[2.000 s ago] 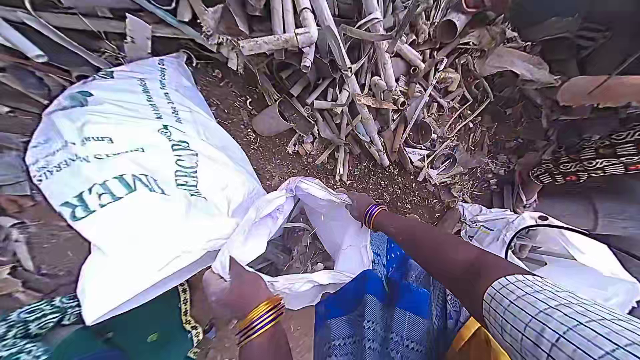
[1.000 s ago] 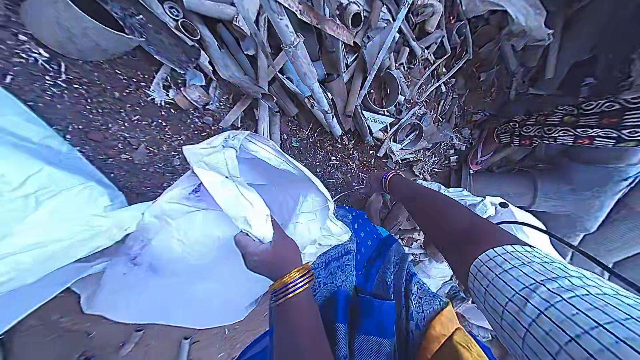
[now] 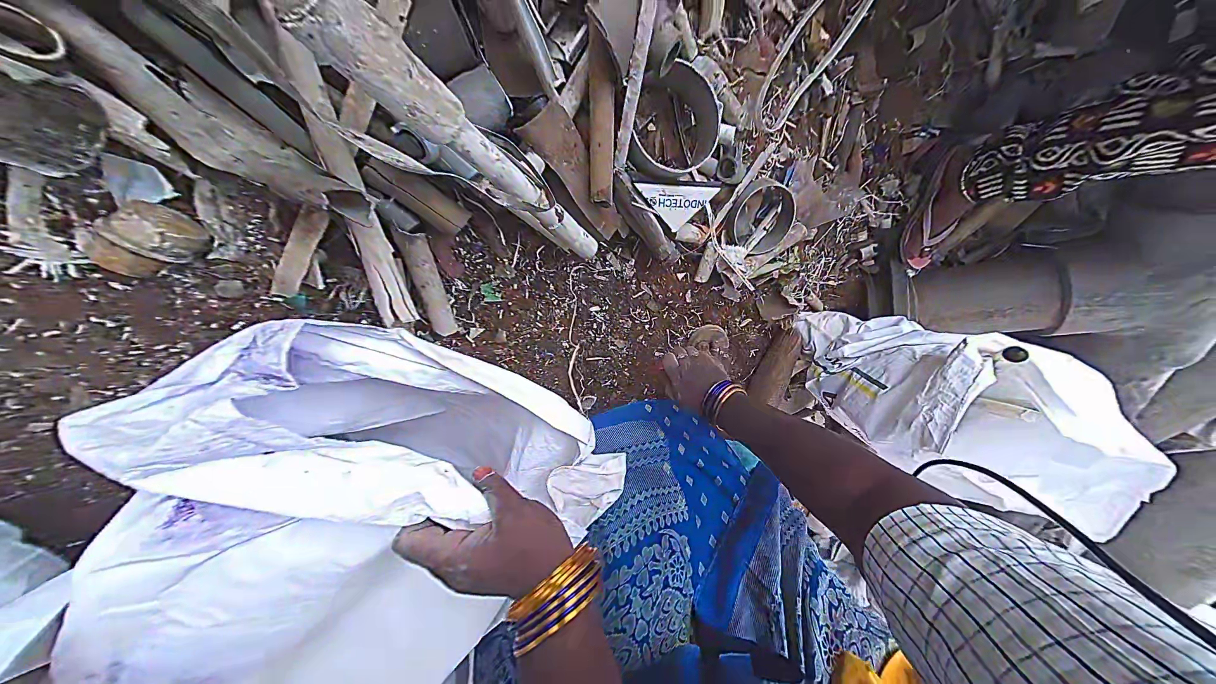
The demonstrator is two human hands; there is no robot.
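Observation:
A white woven sack (image 3: 313, 484) lies at the lower left with its mouth spread. Its rim is gripped by my left hand (image 3: 494, 541), which wears gold and purple bangles. Past the hem of the blue patterned cloth (image 3: 646, 484) over my lap, my right hand (image 3: 698, 375) reaches down to the littered soil. The fingers are low at the ground beside a small pale rounded thing (image 3: 708, 337); whether they hold anything cannot be told.
Broken plastic pipes (image 3: 456, 133) and cut pipe rings (image 3: 676, 119) are heaped ahead. A second white sack (image 3: 988, 408) lies at the right, with a black cable (image 3: 1026, 513) near it. Another person's sandalled foot (image 3: 936, 214) and patterned cloth (image 3: 1092, 142) are at the upper right.
My right hand let go of the sack's rim and moved down to the ground. My left hand keeps hold of the sack, which lies wider open. The view has shifted noticeably.

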